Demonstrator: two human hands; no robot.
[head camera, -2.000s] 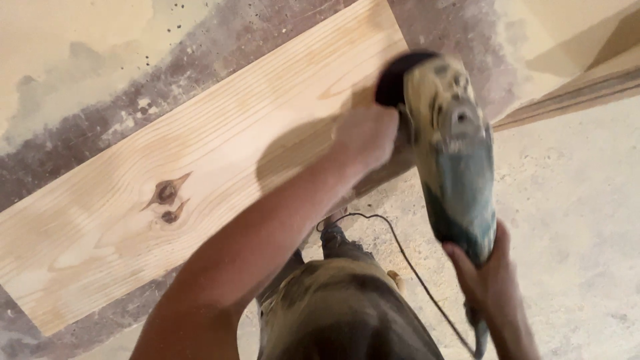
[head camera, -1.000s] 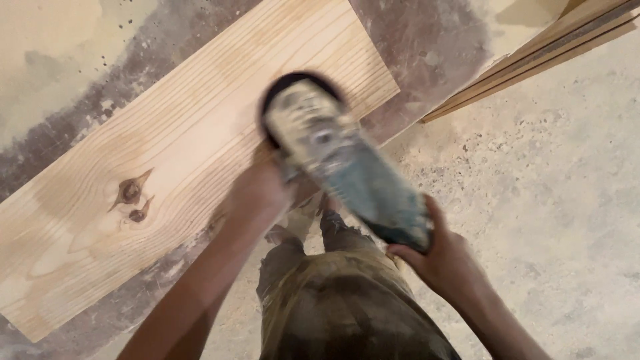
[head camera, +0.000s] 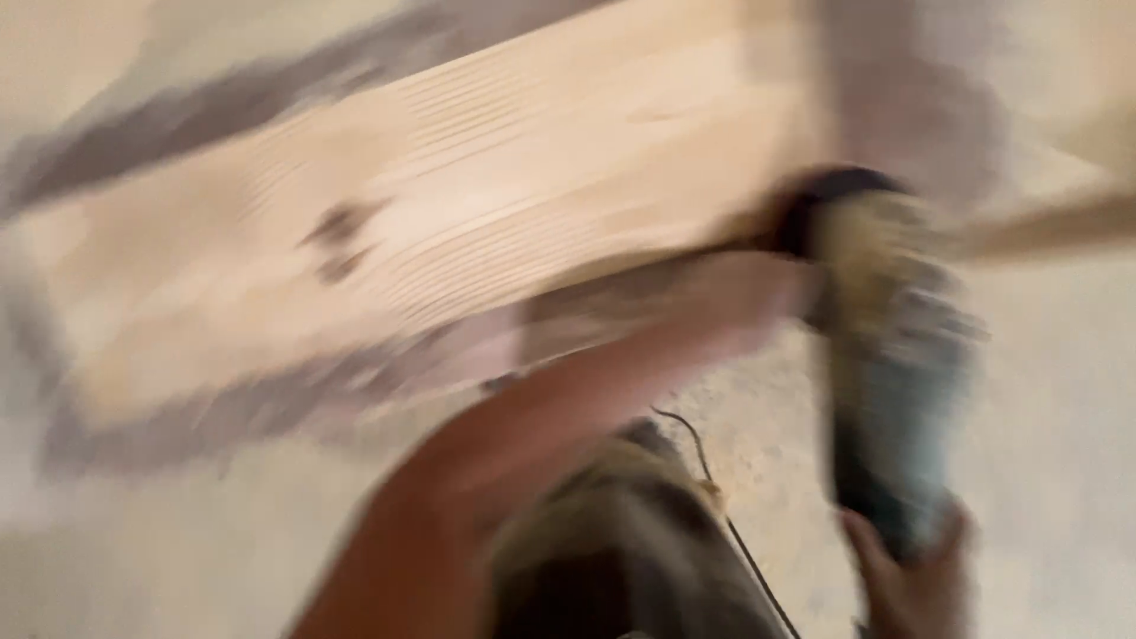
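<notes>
A dusty teal angle grinder with a dark round disc spans the right of the head view, blurred by motion. My right hand grips its rear body. At its head, my left hand is closed on the side, where a handle is largely hidden by the hand and blur. A pale wooden board with dark knots lies diagonally across the upper left. The disc is at the board's lower right edge; whether it touches the wood cannot be told.
Beneath the board is a stained grey-brown surface. A black power cord runs beside my legs over the pale, dusty floor. Blurred wooden strips lie at the right edge.
Since one second ago, both hands and the grinder have moved right, from over the board to its right-hand edge. The view has shifted as well. Both hands have stayed on the tool.
</notes>
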